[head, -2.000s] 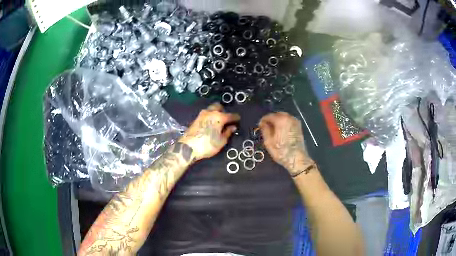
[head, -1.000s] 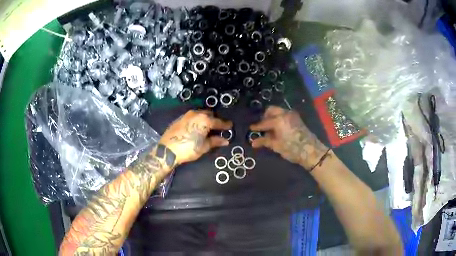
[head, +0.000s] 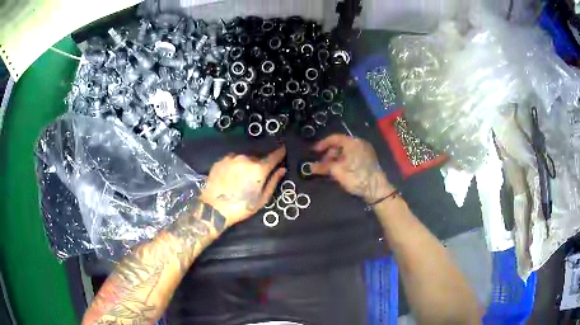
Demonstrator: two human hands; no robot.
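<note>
My left hand [head: 240,185] is left of the loose metal rings [head: 290,212], palm down, thumb and index finger apart. No part shows clearly between them against the dark mat. My right hand [head: 353,166] is right of and above the rings; its thumb and a finger hold a small black collar with a silver face [head: 307,168] just over the mat. Several flat silver rings lie overlapping on the mat, and my left fingers partly cover one. A heap of black collars [head: 273,79] lies beyond my hands.
Grey metal fittings [head: 146,76] are heaped at the upper left. A clear bag of dark parts [head: 121,190] lies below them. Blue [head: 365,82] and red [head: 395,149] screw bins are at the right. A crumpled clear liner [head: 470,82] and a dark corded tool [head: 545,181] lie farther right.
My left fingers have spread, and the collar seen between them earlier no longer shows. My right hand still holds its collar. The bench scene has shifted slightly left in view.
</note>
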